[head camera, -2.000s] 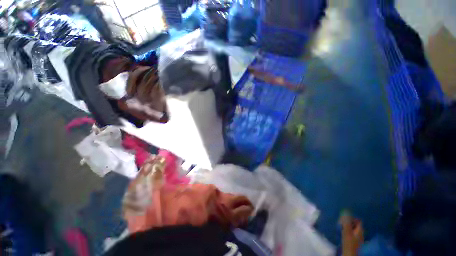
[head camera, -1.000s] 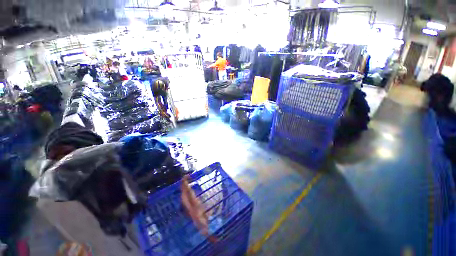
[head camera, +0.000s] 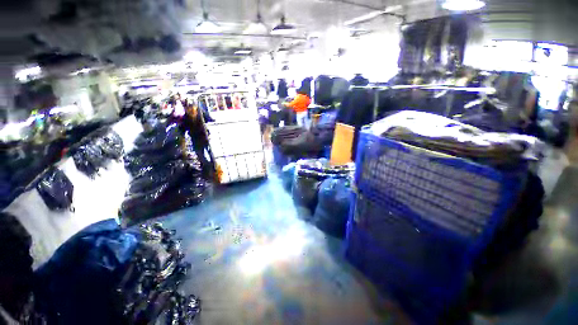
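Observation:
Neither of my hands is in the picture. Nearest in front on the left is a dark blue bag or cloth bundle (head camera: 89, 254) beside a black pile under shiny plastic (head camera: 158, 273). Behind it, more shiny black bundles (head camera: 161, 168) are stacked along a long white-topped table (head camera: 104, 190). At the right stands a tall blue mesh cage (head camera: 418, 222) with dark and pale folded cloth on its top. The near edges of the view are blurred.
A blue floor aisle (head camera: 253, 254) runs forward between the piles and the cage. A white wheeled rack (head camera: 236, 143), blue bags (head camera: 333, 200) and a tan board (head camera: 342, 145) stand ahead. A person in orange (head camera: 300, 105) is farther back. Dark garments hang behind the cage.
The view has swung up from the salmon cloth and moved forward along the aisle. The low blue crate has left the picture, and the tall cage looks larger and nearer.

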